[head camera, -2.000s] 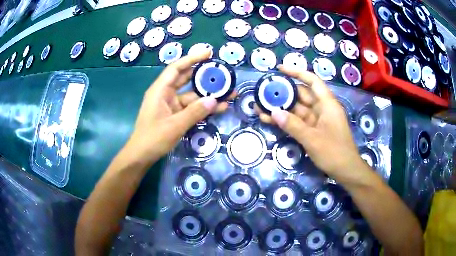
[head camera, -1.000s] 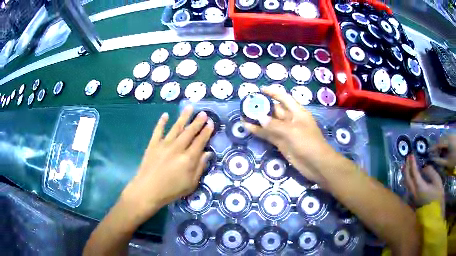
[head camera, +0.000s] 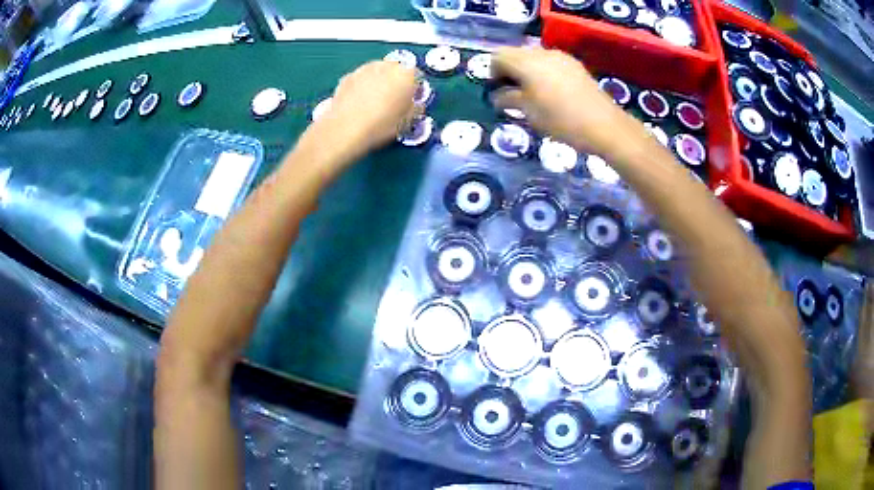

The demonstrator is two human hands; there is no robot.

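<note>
My left hand [head camera: 379, 103], blurred, reaches over the rows of loose discs [head camera: 462, 137] on the green bench. Its fingertips are at discs, and its grip cannot be told. My right hand [head camera: 551, 91] is bent over the same rows. A dark edge shows under its fingers, but whether it holds a disc is unclear. The clear blister tray [head camera: 402, 287] lies tilted in front of me. Discs with black rings [head camera: 472, 197] sit in most visible pockets. Three pockets in one row look bright and empty. My right forearm hides part of the tray's right side.
Red bins [head camera: 791, 215] heaped with discs stand at the upper right. A clear tub [head camera: 489, 13] of discs is beside them. A small clear box [head camera: 192, 215] with a white label lies left. A second tray [head camera: 843, 330] and a yellow sleeve [head camera: 843, 445] show at right.
Both hands have moved from over the tray to the loose disc rows. The disc seen in my right hand earlier no longer shows there. The tray appears farther right and more tilted.
</note>
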